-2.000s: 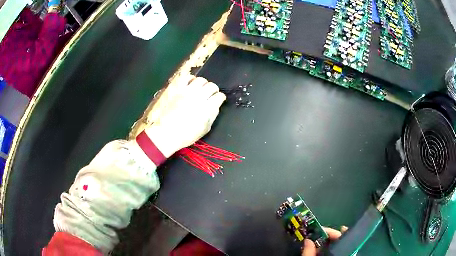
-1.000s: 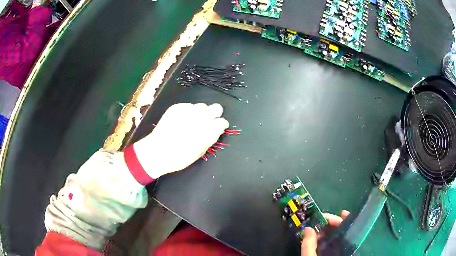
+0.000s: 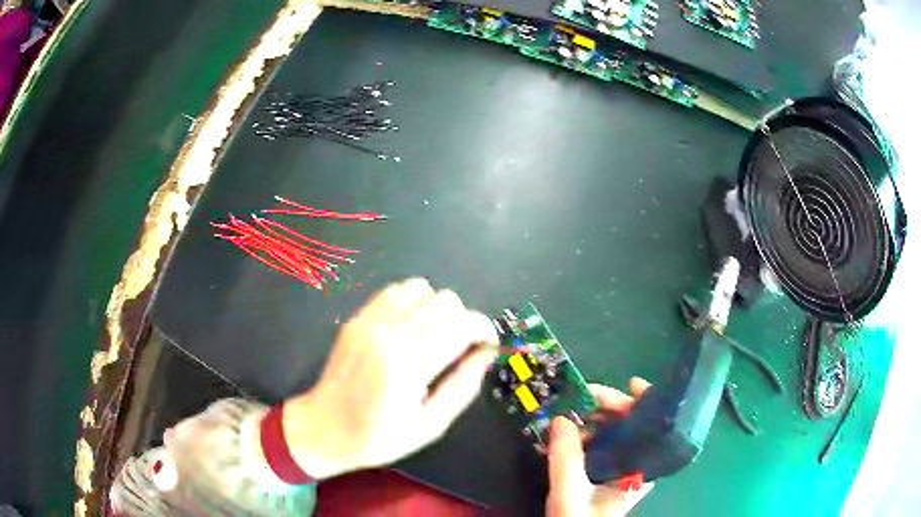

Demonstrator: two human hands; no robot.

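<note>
The small green circuit board with yellow blocks lies component side up in my right hand, gripped at its lower end between thumb and fingers. The same hand carries the dark blue-black soldering gun, its silvery barrel pointing up toward the fan. My left hand is pinched closed at the board's upper left edge. A thin dark reddish line, seemingly a lead wire, shows at its blurred fingertips; its colour and number are unclear. Red lead wires lie fanned on the dark mat, with black lead wires beyond them.
A round black fan grille stands at right, with a dark looped tool below it. A long board panel leans along the far ledge, with more boards on top. The chipped wooden edge runs along the left beside the dark belt.
My left hand has moved from the black wires to the red pile, then right to the board. The view has shifted, and the white basket is out of the picture. My right hand still holds board and gun.
</note>
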